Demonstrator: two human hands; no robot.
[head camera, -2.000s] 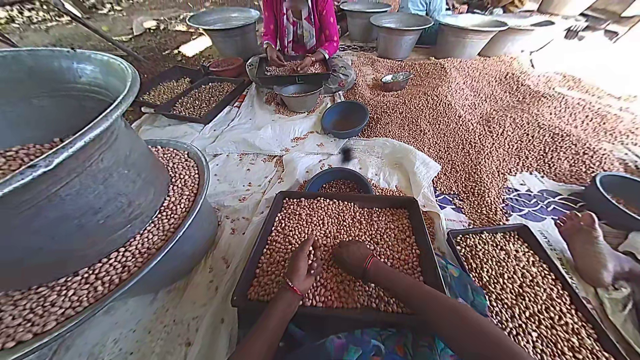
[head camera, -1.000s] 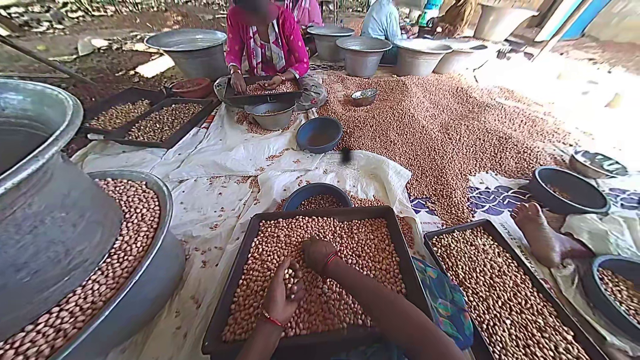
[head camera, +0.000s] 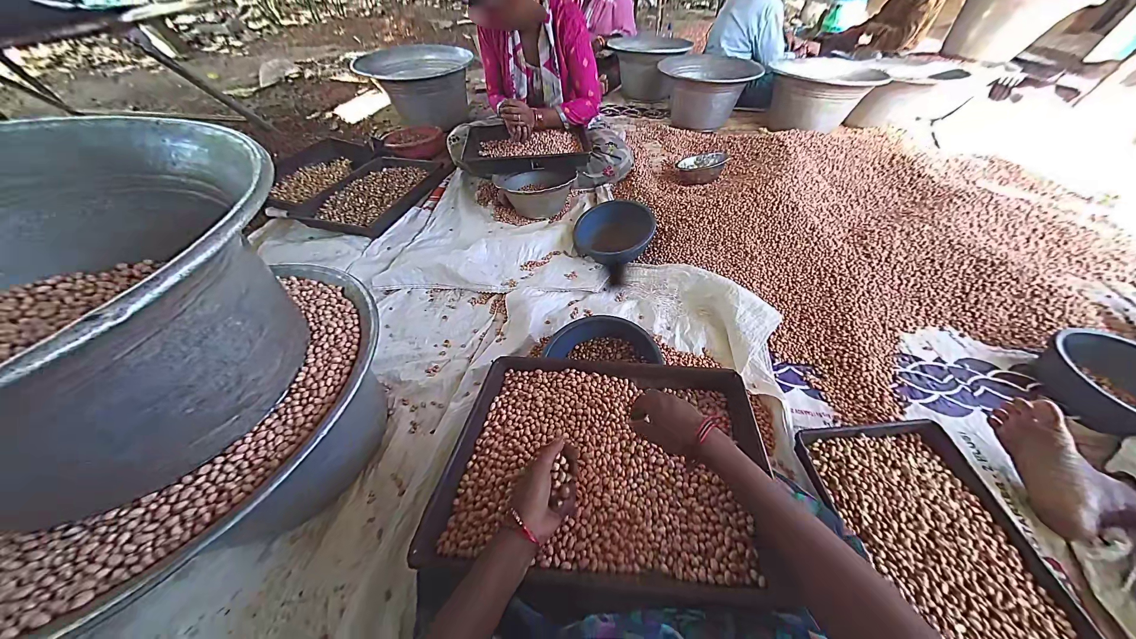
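Observation:
A dark rectangular tray (head camera: 435, 519) full of reddish-brown nuts or seeds (head camera: 612, 479) rests over my lap. My left hand (head camera: 544, 490) is cupped on its side above the left part of the tray, with several nuts held in the palm. Towards the tray's upper right, my right hand (head camera: 667, 421) touches the nuts with its fingers bent down; whether it pinches one is hidden. Right behind the tray's far edge stands a blue bowl (head camera: 603, 325) with more nuts in it. Each wrist wears a red band.
Large metal tubs (head camera: 266, 346) of nuts stand close at left. Another dark tray (head camera: 923, 430) lies at right, beside a bare foot (head camera: 1052, 461). A nut heap (head camera: 887, 231) spreads behind. Across the sheet (head camera: 417, 355), a person in pink (head camera: 581, 62) sits with a tray.
My right hand has moved away from my left hand, towards the tray's upper right; one second ago they were close together. The person opposite has brought their hands together above their tray.

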